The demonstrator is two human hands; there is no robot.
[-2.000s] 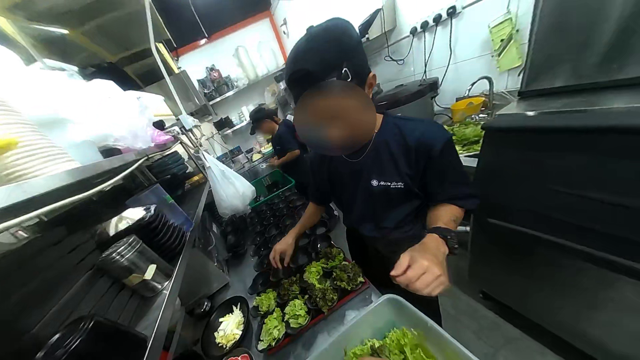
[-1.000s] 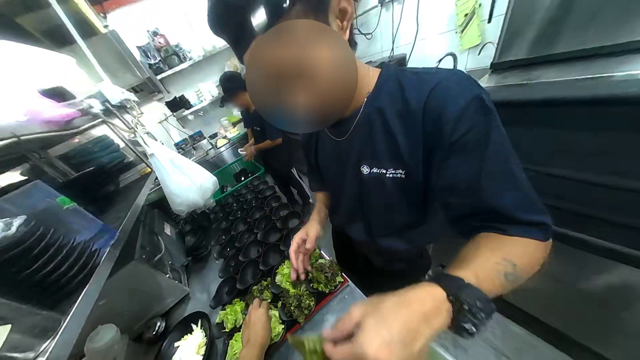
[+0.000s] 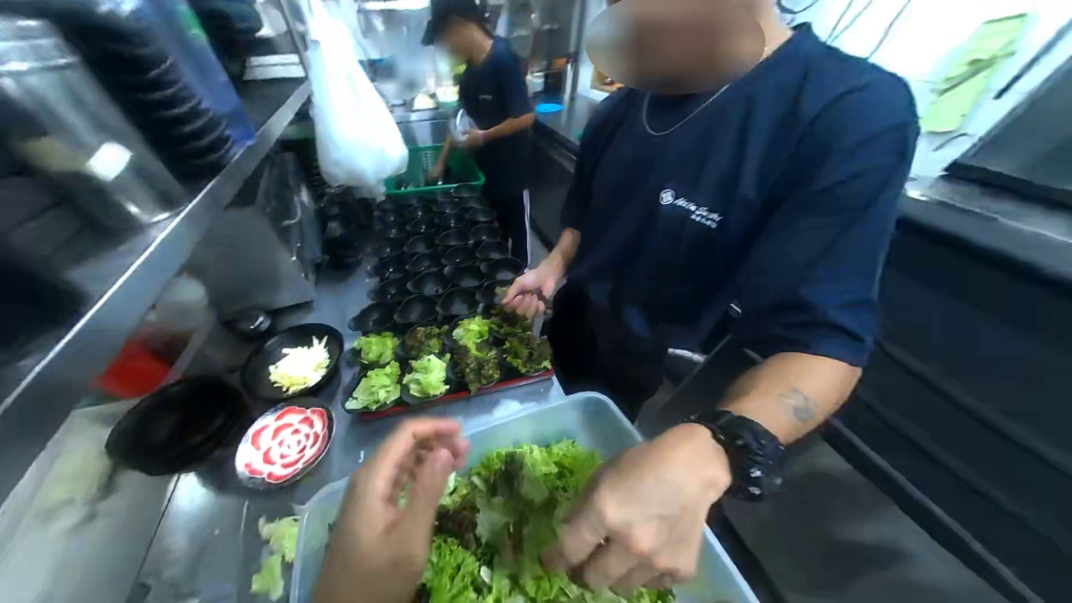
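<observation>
My left hand (image 3: 389, 502), blurred, rises from the bottom edge over the near left side of a translucent plastic tub (image 3: 599, 410). Its fingers are bent, with a gap to the thumb, and no held item shows. Green and reddish lettuce leaves (image 3: 536, 486) fill the tub. A co-worker's hand with a black wristwatch reaches into these leaves from the right. Past the tub, small black bowls (image 3: 427, 377) with lettuce stand on a red-edged tray (image 3: 494, 385). The co-worker's other hand is at the tray's far right corner. My right hand is out of view.
Rows of black bowls (image 3: 456, 255) extend back to a green basket (image 3: 440, 167), where another person stands. On the left are a black bowl of pale shreds (image 3: 301, 366), a red-and-white patterned dish (image 3: 285, 444) and a metal shelf edge (image 3: 159, 243). A white plastic bag (image 3: 352, 117) hangs above.
My left hand has moved from the lettuce bowls back to the tub. The co-worker's watch hand has moved down into the tub's leaves. The view has shifted, showing more of the tub.
</observation>
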